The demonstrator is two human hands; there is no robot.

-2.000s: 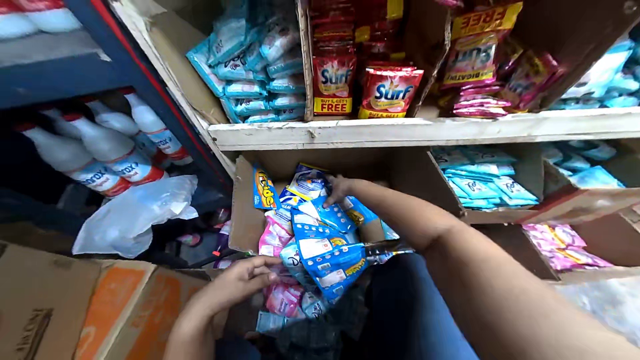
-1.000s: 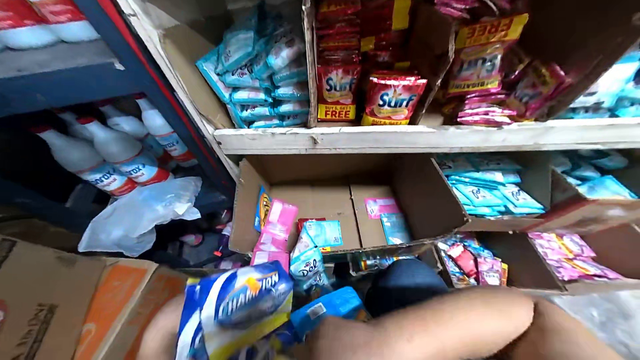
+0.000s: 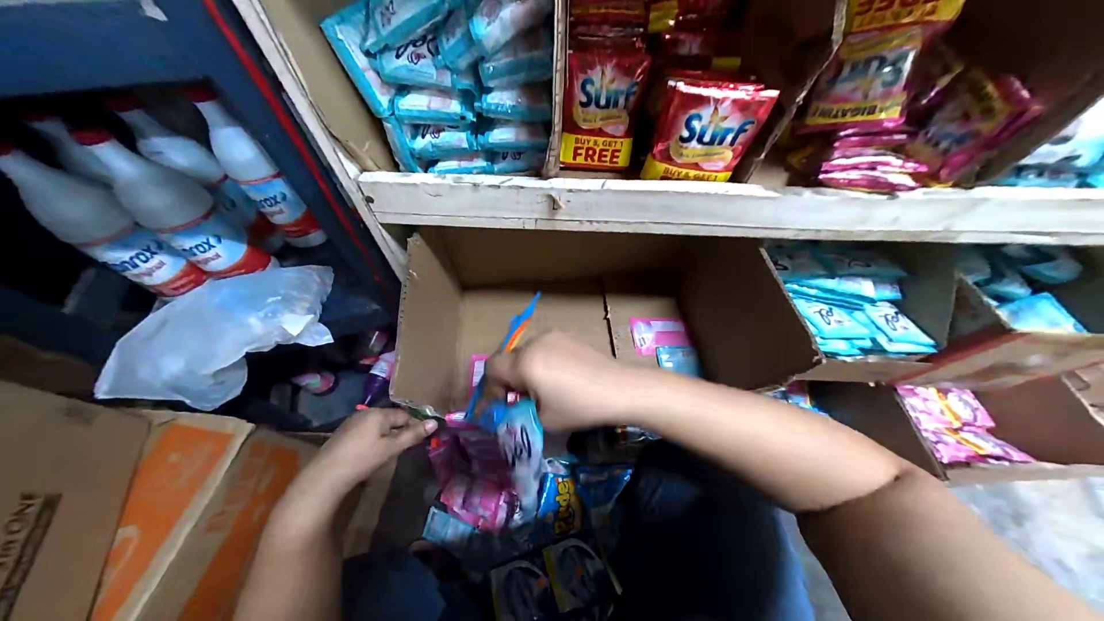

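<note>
My right hand [image 3: 552,379] is over the front left part of an open cardboard box [image 3: 750,336], its fingers closed on blue sachets [image 3: 519,321]. Below it, a light-blue sachet [image 3: 520,444] and pink sachets [image 3: 479,483] appear blurred at the box's front edge. My left hand [image 3: 388,435] is at the box's front left corner, fingertips together near a dark green edge; whether it grips something is unclear. Inside the box lie a pink sachet [image 3: 657,335] and a light-blue one [image 3: 678,359]. Yellow-and-blue packs [image 3: 561,500] lie lower, near my legs.
A white wooden shelf edge [image 3: 690,211] crosses above the box, with Surf sachets [image 3: 711,129] and blue sachets [image 3: 431,95] over it. Bleach bottles [image 3: 164,207] and a plastic bag [image 3: 224,336] are left. Boxes of sachets [image 3: 832,319] stand right; large cartons [image 3: 60,483] stand lower left.
The pile of blue packs seen in the box two seconds ago is out of it. The Champion packs held low a second ago have left my hands, and my right hand has moved up to the box.
</note>
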